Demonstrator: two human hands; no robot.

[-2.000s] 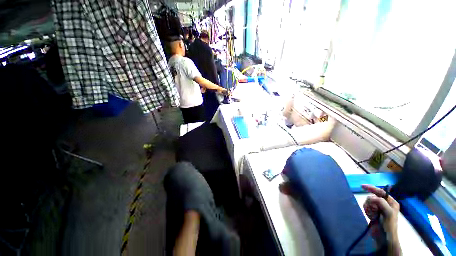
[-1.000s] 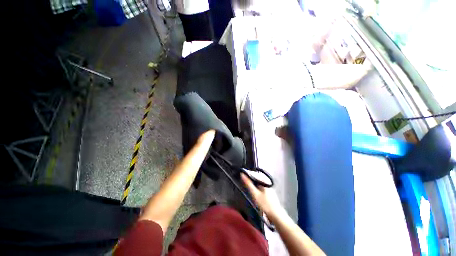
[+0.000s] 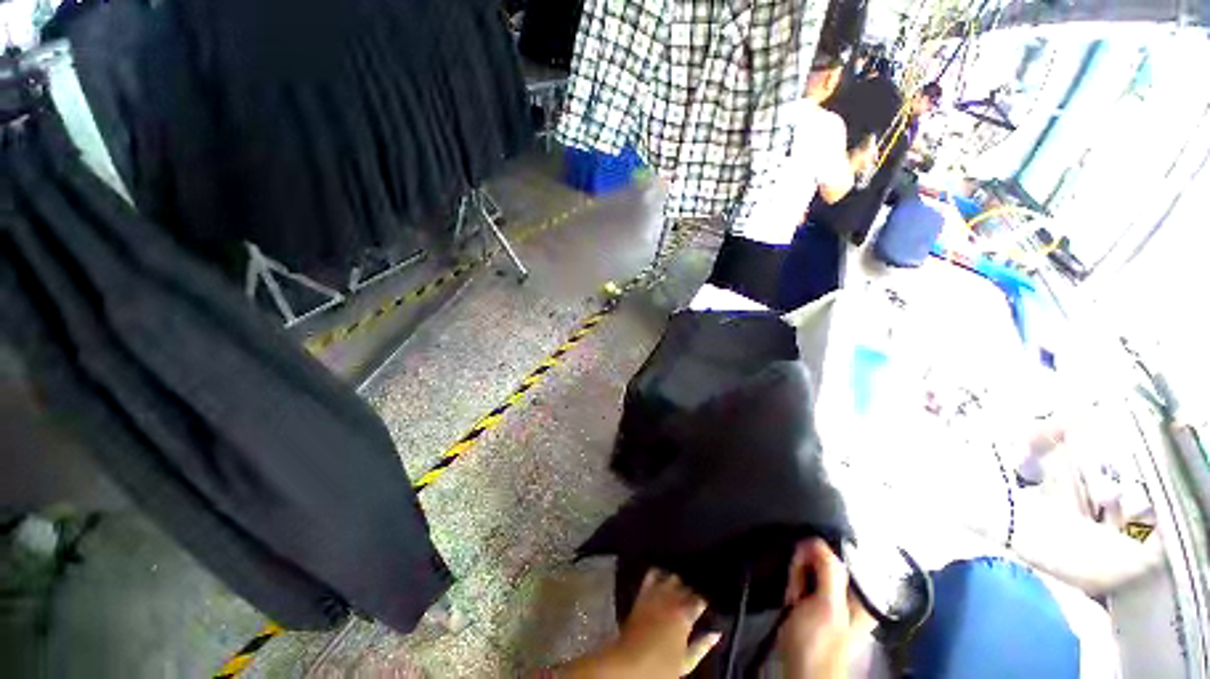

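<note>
A dark jacket-like garment (image 3: 730, 458) hangs in front of me beside the white table, its upper part between my hands. My left hand (image 3: 666, 621) is at the lower left of the frame, its fingers closed on the garment's near edge. My right hand (image 3: 819, 592) is closed at the garment's right side, by a thin black hanger (image 3: 740, 621). A curved black loop (image 3: 924, 600), which looks like the hanger's hook, stands out to the right of this hand. The fingertips are partly hidden in the dark cloth.
The blue padded arm (image 3: 998, 623) is at lower right on the white table (image 3: 916, 491). Dark garments (image 3: 226, 425) hang close on the left, more (image 3: 319, 120) behind. A checked garment (image 3: 690, 93) hangs ahead. A person in white (image 3: 794, 166) stands beyond. Yellow-black tape (image 3: 511, 398) crosses the floor.
The view has turned left. The dark garment is now spread below the hands, and the left hand has come back from inside or behind it to its near edge. The right hand remains at the hanger.
</note>
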